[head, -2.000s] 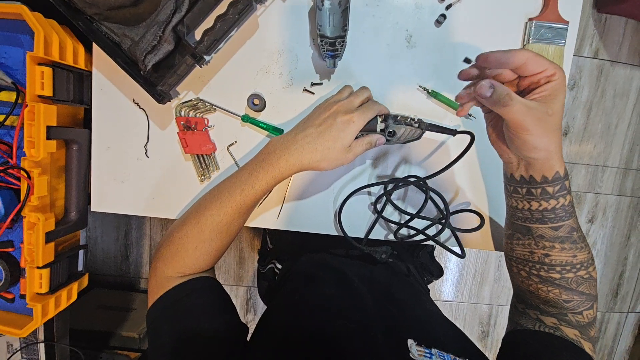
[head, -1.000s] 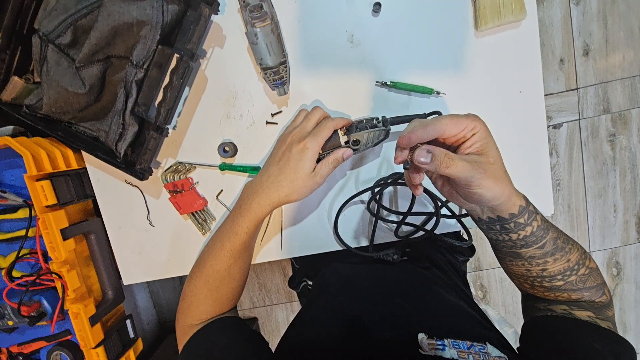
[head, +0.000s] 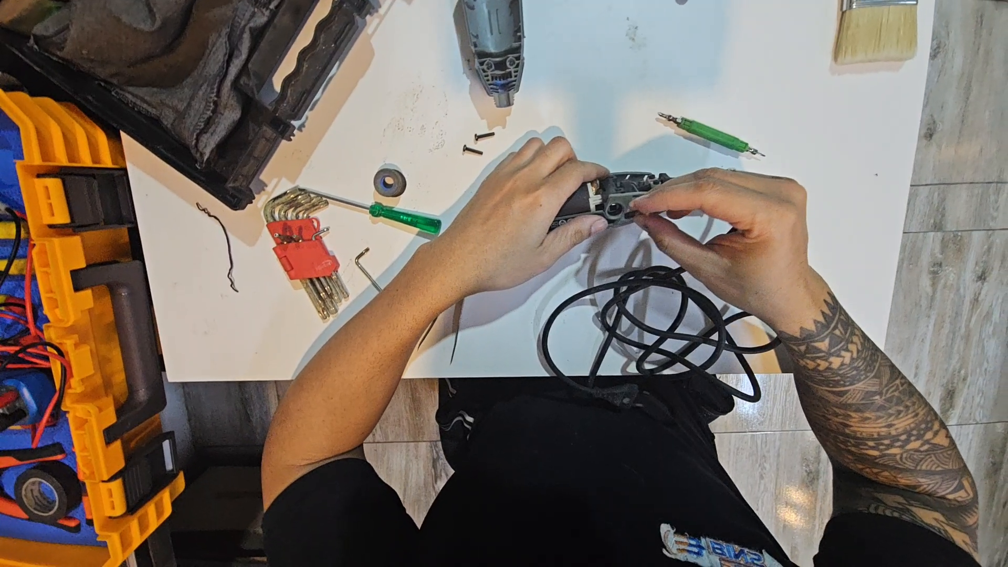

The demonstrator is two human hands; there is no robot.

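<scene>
My left hand [head: 524, 216] is closed around the body of an opened grey power tool [head: 622, 201] with its inner parts showing. The thumb and fingertips of my right hand [head: 720, 236] pinch at the tool's cord end; whether a small part is between them cannot be told. A black power cord [head: 669, 339] lies coiled below the tool. Above my right hand rests a green double-ended tool [head: 713, 135]. Two screws [head: 472, 150] lie above my left hand, below a grey plastic housing half [head: 496, 55]. A green-handled screwdriver [head: 405, 218] touches the hex key set.
Left of my forearm are a hex key set in a red holder [head: 303, 252], a loose hex key [head: 365, 269], a dark ring [head: 390, 182] and a bent wire [head: 224, 244]. An orange toolbox [head: 79, 315] and a black case [head: 252, 150] border the left side. A paintbrush [head: 876, 31] lies top right.
The green double-ended tool, in my right hand two seconds ago, now lies on the table. My right hand has moved left to the power tool. My left hand still holds the tool.
</scene>
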